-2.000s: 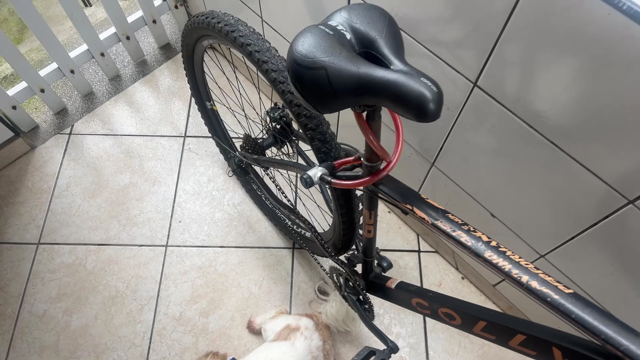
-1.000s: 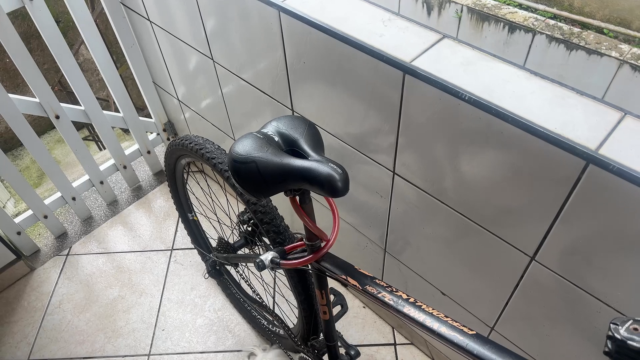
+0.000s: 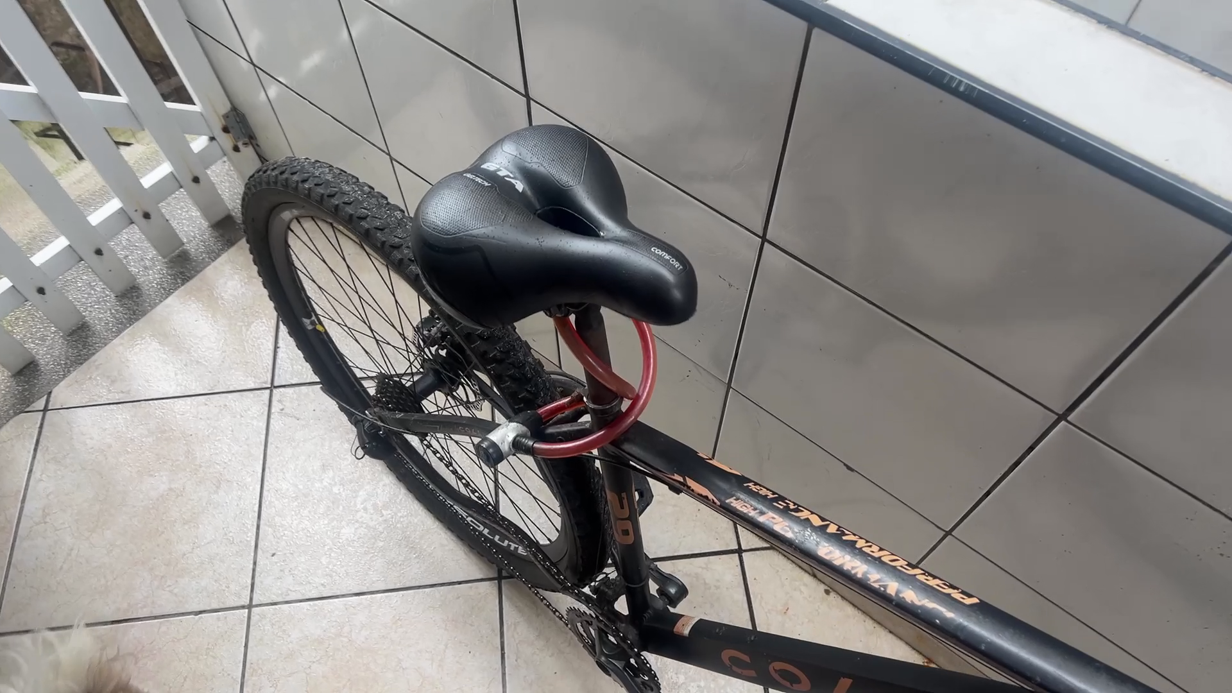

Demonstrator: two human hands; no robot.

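Neither my left hand nor my right hand is in the head view. A bicycle with a black frame (image 3: 818,539) and orange lettering stands beside a tiled wall. Its padded black saddle (image 3: 558,231) sits on the seat post. Around the post loops a red cable lock (image 3: 647,385), whose silver and black lock head (image 3: 505,439) hangs on the left side. Behind the saddle is the rear wheel with a knobby tire (image 3: 327,183). The chainring (image 3: 611,640) shows at the bottom, and the front of the bicycle is out of frame.
Grey wall tiles (image 3: 914,212) rise close along the bicycle's far side, topped by a dark-edged ledge (image 3: 1011,91). A white slatted gate (image 3: 106,164) stands at the upper left. Pale fur (image 3: 67,664), probably an animal's, shows at the lower left edge of the tiled floor (image 3: 164,481).
The view has shifted and now shows the saddle closer. The white and brown animal seen near the pedal two seconds ago is no longer there; some fur appears at the lower left.
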